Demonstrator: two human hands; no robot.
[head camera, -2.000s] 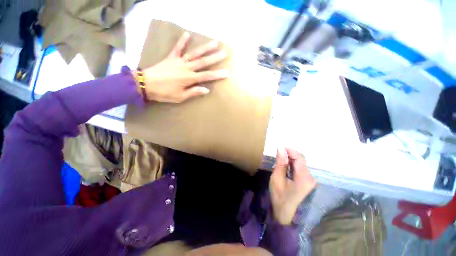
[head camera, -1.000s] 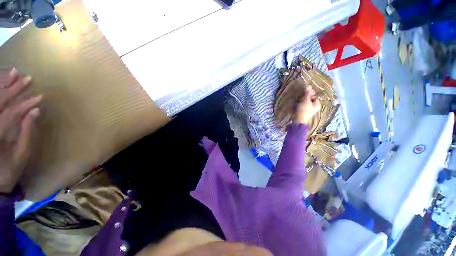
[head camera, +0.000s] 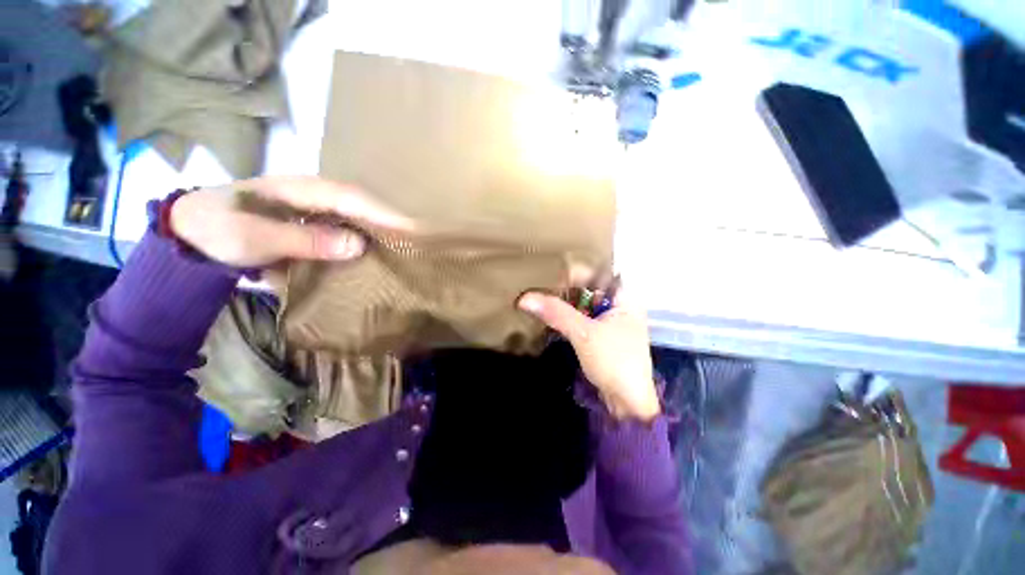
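Observation:
The khaki-brown garment panel (head camera: 450, 157) lies on the white table in front of me, its far part flat and its near part bunched into folds. My left hand (head camera: 292, 225) holds the panel's left side, thumb on top and fingers partly hidden by cloth. My right hand (head camera: 596, 331) pinches the near right part, thumb on top; its fingertips are partly hidden. Something small, green and blue, shows by the right fingers. The presser foot and needle area (head camera: 590, 84) at the panel's far right is blurred by bright light.
A grey-blue attachment (head camera: 637, 103) stands by the needle. A black flat box (head camera: 830, 163) lies on the table to the right. Waiting cut pieces (head camera: 197, 84) lie far left. A khaki bundle (head camera: 849, 489) and red crate (head camera: 989, 432) are low right.
The view has swung back left to the machine. My right hand has moved from the low khaki bundle to the panel. My left hand now grips the panel, and the near part has become bunched.

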